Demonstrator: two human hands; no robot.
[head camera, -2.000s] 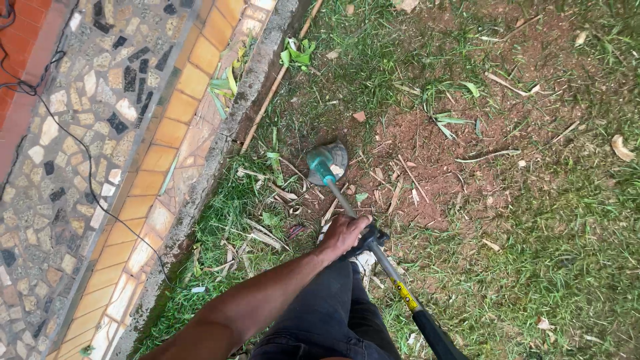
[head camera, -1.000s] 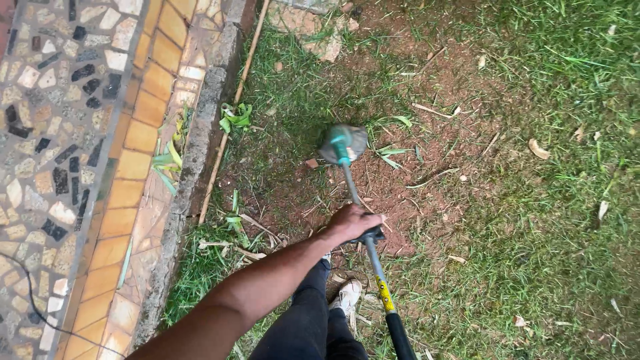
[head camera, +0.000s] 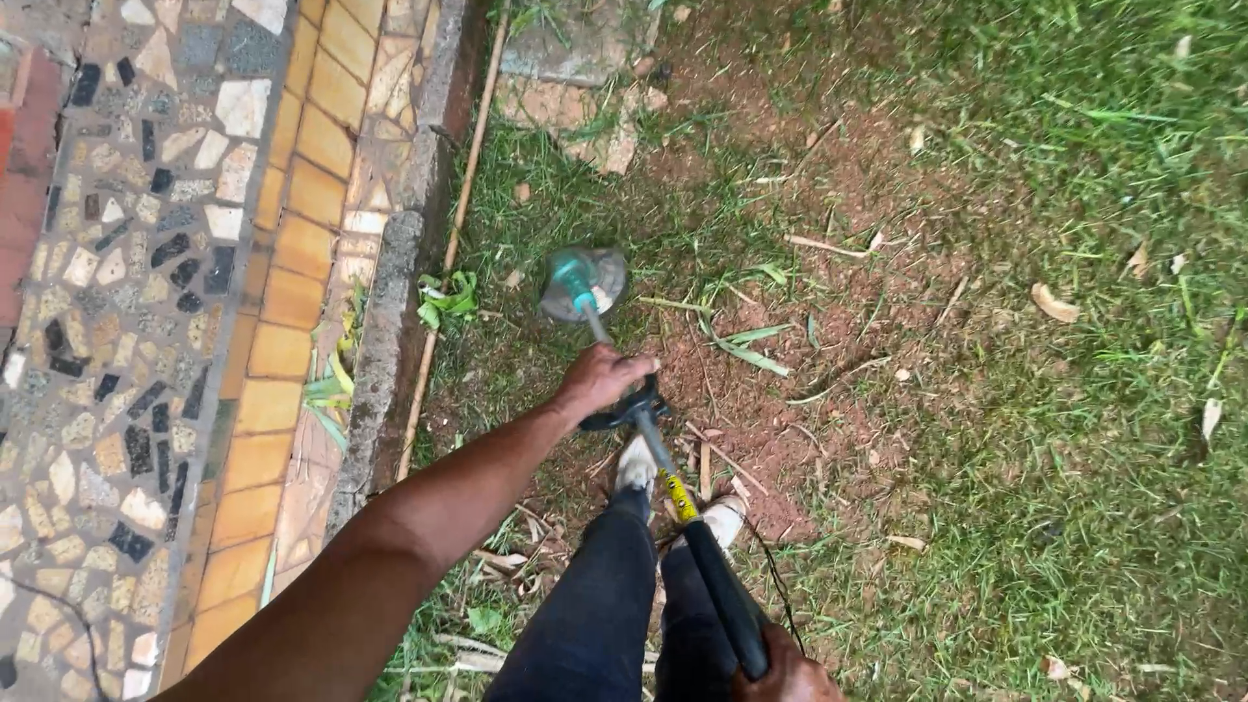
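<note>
An electric string trimmer (head camera: 660, 450) runs slantwise from the bottom of the view up to its teal head with a round guard (head camera: 583, 283), which is over short grass and bare soil. My left hand (head camera: 606, 378) is closed on the black front handle partway along the grey shaft. At the bottom edge my right hand (head camera: 792, 673) grips the black rear part of the trimmer, and part of this hand is cut off by the frame. A yellow label with markings sits on the shaft between the two hands.
Left of the grass runs a low concrete kerb (head camera: 390, 331), with a long thin stick (head camera: 458, 224) beside it. Beyond lie orange edging tiles (head camera: 278, 351) and stone paving with a dark cord (head camera: 73, 609). A flat slab (head camera: 575, 44) lies ahead. My shoes (head camera: 636, 466) stand behind the trimmer head.
My right hand has come into view at the trimmer's rear. The trimmer head now lies nearer the kerb than one second ago, left of the cut leaves. The view has shifted.
</note>
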